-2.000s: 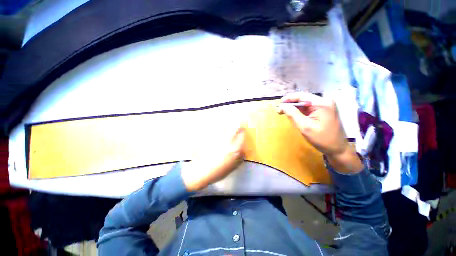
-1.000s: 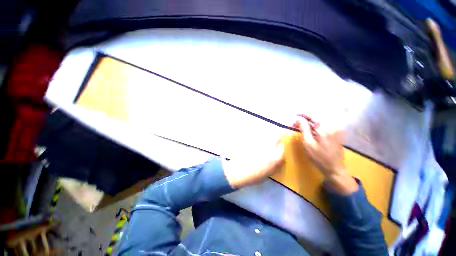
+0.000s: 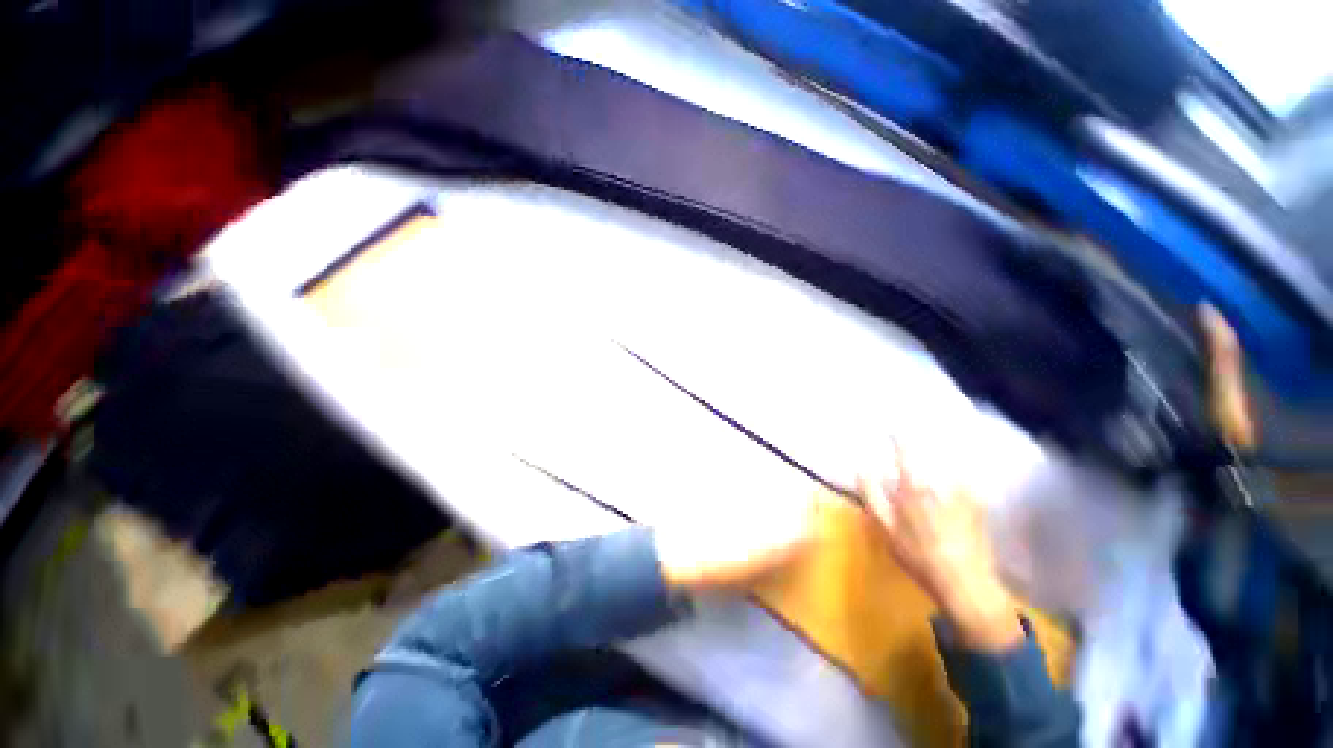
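Note:
The long yellow pattern [image 3: 841, 585] lies on the white padded table, over dark cloth that shows as a thin dark border. Its middle is washed out by glare; its far left end shows faintly. My left hand [image 3: 753, 548] lies on the pattern, partly lost in glare, and its fingers are blurred. My right hand [image 3: 936, 533] is at the pattern's upper edge, to the right of my left hand, with fingers blurred; I cannot tell if it holds anything.
A long curved stack of dark panels [image 3: 760, 190] lies along the table's far side. The iron's orange-tan handle [image 3: 1225, 377] stands at the right. Dark cloth [image 3: 249, 439] hangs below the table's left edge. Red material [image 3: 161, 176] is at the upper left. Blue fittings [image 3: 1053, 176] run behind.
The view has swung, so the table slopes more steeply down to the right and the picture is more blurred. Both hands are still at the pattern, now lower in view.

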